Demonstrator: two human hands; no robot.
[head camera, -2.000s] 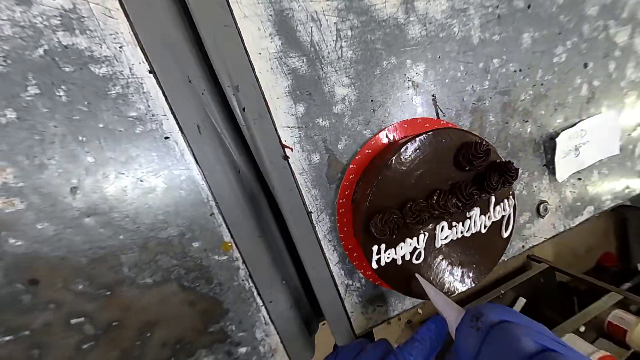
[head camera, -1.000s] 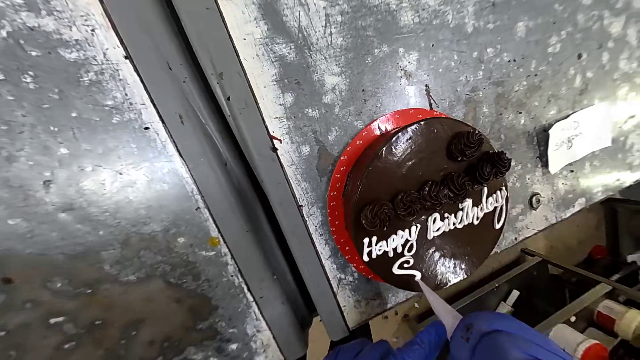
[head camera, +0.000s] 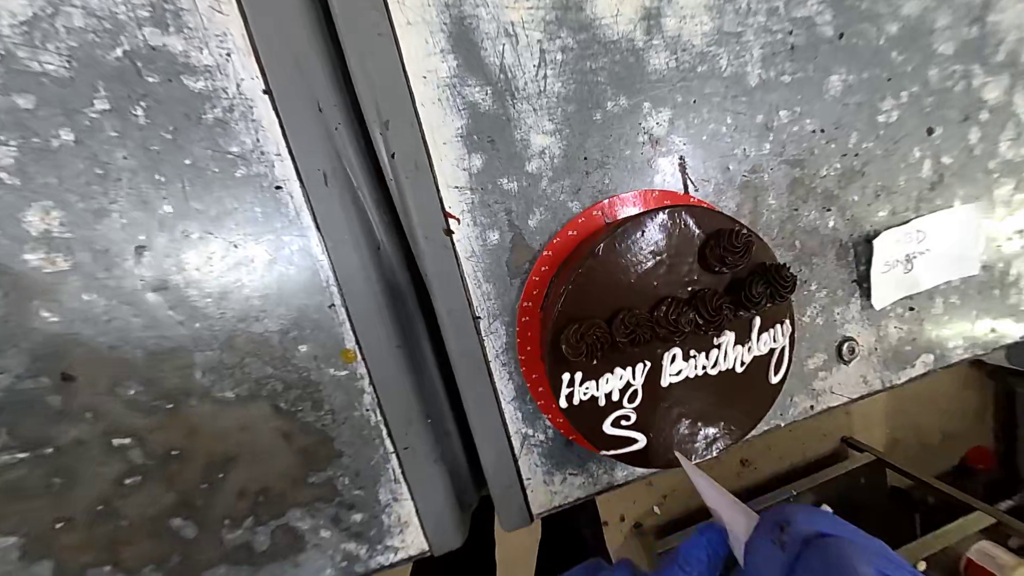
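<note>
A round chocolate-glazed cake (head camera: 672, 280) rests on a red cake board (head camera: 532, 320). Dark chocolate rosettes (head camera: 674, 318) run across it, one more sitting above the row. White piped lettering, a greeting, lies below them, with a white letter S (head camera: 624, 432) underneath. My right hand (head camera: 816, 544), in a blue glove, is closed round a white piping cone (head camera: 718, 498), whose tip is at the cake's lower edge, right of the S. Beside the cone is my blue-gloved left hand (head camera: 680, 556), partly cut off by the frame; whether it grips the cone is unclear.
The cake stands on a scratched metal table (head camera: 560, 96). A handwritten paper slip (head camera: 928, 256) lies to the right, near a bolt head (head camera: 847, 350). Left of the cake, a grey metal edge and a dark gap separate a second metal surface (head camera: 160, 240). Below right is a metal rack (head camera: 944, 496) with containers.
A white letter S has appeared under the greeting; two seconds ago that spot was bare glaze. The cone tip has moved right, away from the finished S.
</note>
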